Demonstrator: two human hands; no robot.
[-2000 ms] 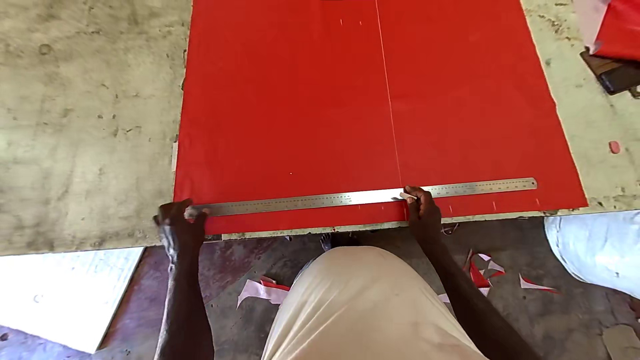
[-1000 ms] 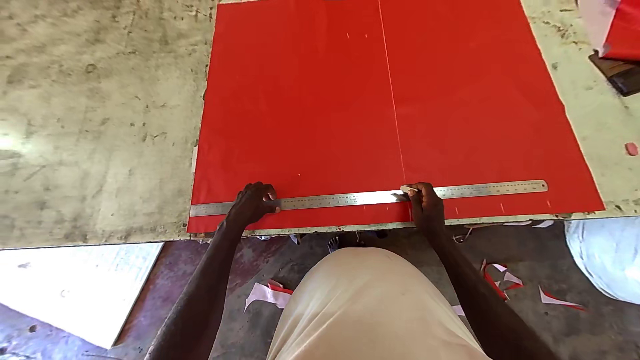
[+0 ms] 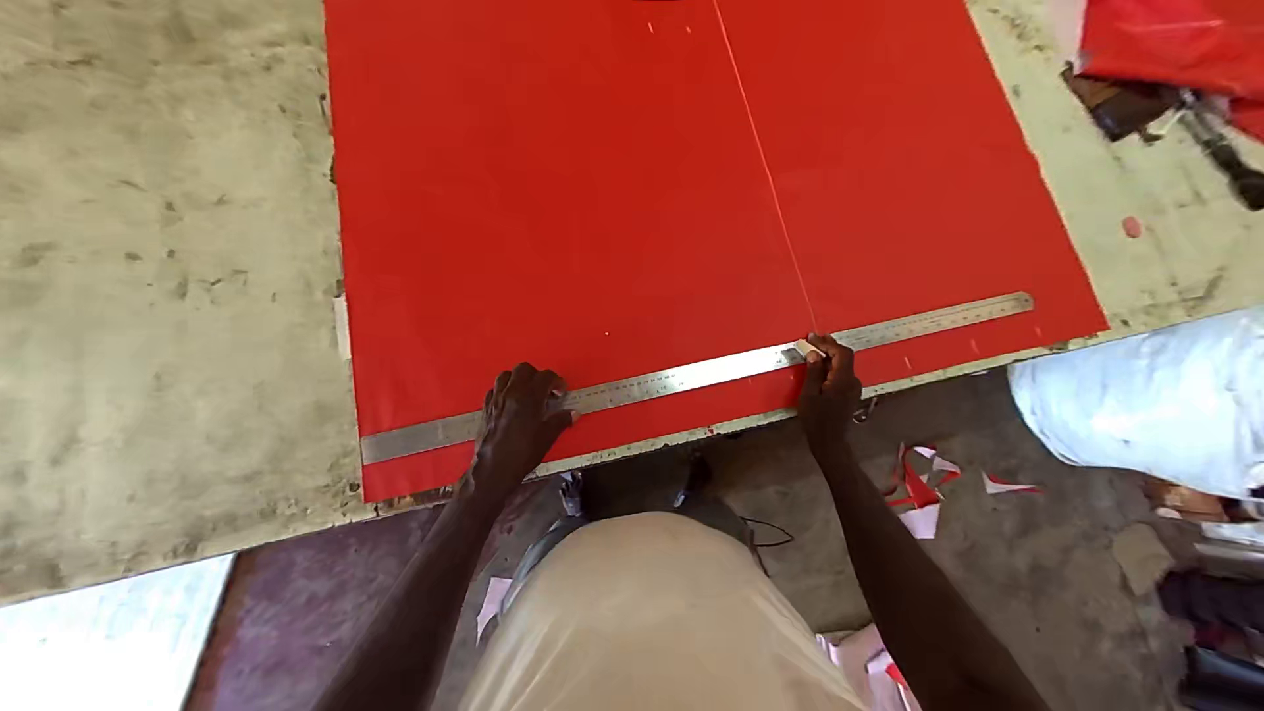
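A long steel ruler (image 3: 711,371) lies across the red sheet material (image 3: 553,197), close to the table's near edge. My left hand (image 3: 521,415) grips the ruler left of its middle, thumb at the lower edge and fingers over the top. My right hand (image 3: 829,380) holds a small pale piece, perhaps chalk (image 3: 807,348), at the ruler right of its middle. A thin pale line (image 3: 765,168) runs down the red material to the ruler near my right hand. Short pale marks show below the ruler and near the top of the sheet.
The worn table (image 3: 168,296) extends left of the sheet. At the upper right lie folded red material (image 3: 1165,39), dark objects (image 3: 1121,104) and a small pink piece (image 3: 1132,227). A white bundle (image 3: 1145,405) is beside the near edge. Red and white scraps (image 3: 923,484) lie on the floor.
My left hand has moved from the ruler's left end to a place further right along it. The ruler's left end now reaches the sheet's left edge. My right hand stays near the pale line.
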